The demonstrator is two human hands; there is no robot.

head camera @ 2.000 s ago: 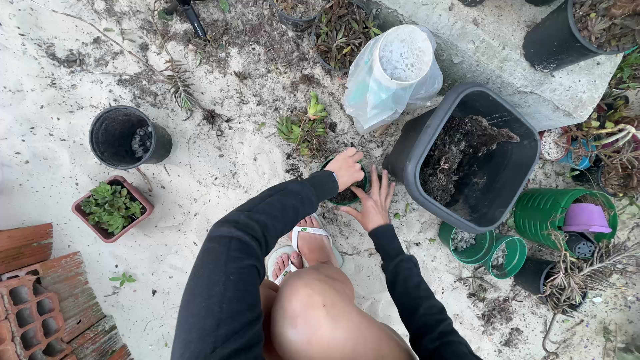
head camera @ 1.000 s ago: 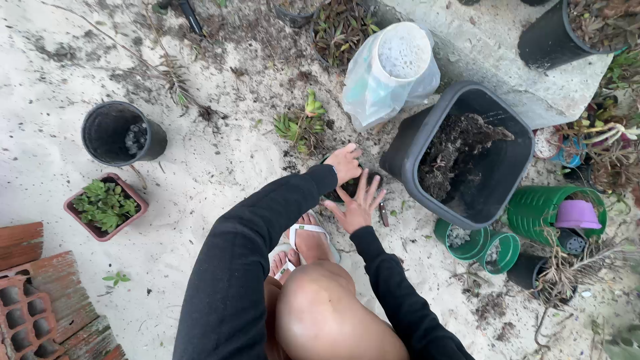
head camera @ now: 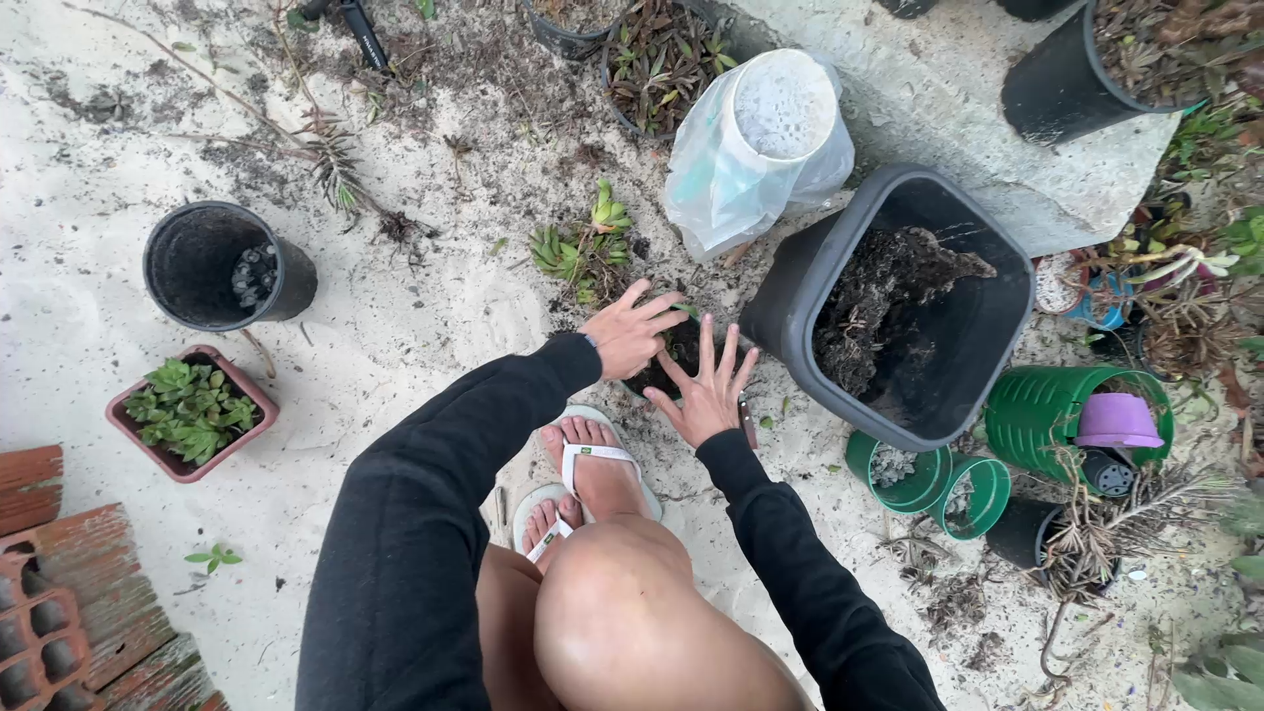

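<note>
Both my hands are at a small green pot (head camera: 681,348) of dark soil on the sand in front of my feet. My left hand (head camera: 632,331) lies over its left rim, fingers apart and pointing across it. My right hand (head camera: 706,395) is spread over its right side, fingertips at the soil and rim. Neither hand plainly grips anything. Just beyond the pot lies an uprooted succulent (head camera: 588,247). Part of a tool's brown handle (head camera: 748,423) shows beside my right wrist. Right of my hands, a large dark square planter (head camera: 820,326) holds a clump of soil (head camera: 869,306).
To the left stand a black pot (head camera: 232,265) with stones and a square pot with a succulent (head camera: 193,410). A bag-wrapped white container (head camera: 760,138) is near a concrete slab (head camera: 948,109). Green pots (head camera: 899,472) stand right. Hollow bricks (head camera: 89,602) lie lower left.
My right hand, earlier at the pot's right side, has its fingers spread over the pot. The tool handle by my right hand, visible one second ago, is now partly behind my wrist.
</note>
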